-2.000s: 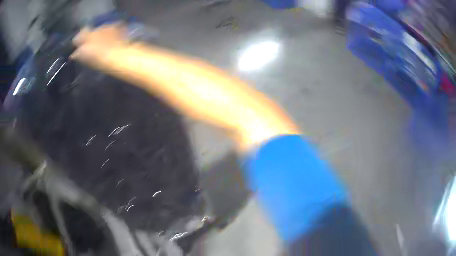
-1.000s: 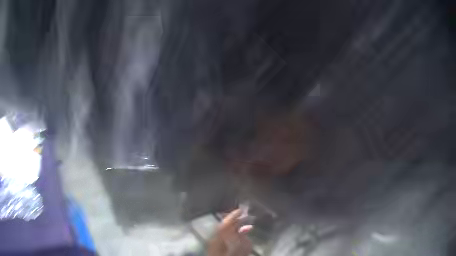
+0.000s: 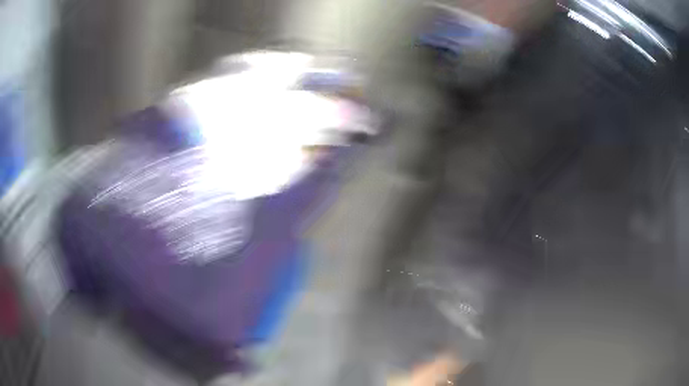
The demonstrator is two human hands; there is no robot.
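The view is heavily blurred. A dark jacket (image 3: 597,181) under glossy clear film (image 3: 616,26) fills the right side, with white glints at the upper right. Part of a hand (image 3: 437,372) shows at the bottom edge, cut off and blurred, below the dark garment area. A reddish skin-coloured blur (image 3: 520,10) shows at the top edge beside a blue and white patch. Which of my hands these are, their finger positions and any hold cannot be told.
A bright heap of clear poly bags (image 3: 253,128) lies on the purple table cover (image 3: 204,301) at left. A blue strip (image 3: 278,298) runs along the cover's right side. Pale grey floor (image 3: 321,324) shows between the table and the dark garment.
The view has swung left, so the table and bag heap have moved from the left edge towards the centre. The dark garment now lies right. The hand near the bottom is lower and more cut off.
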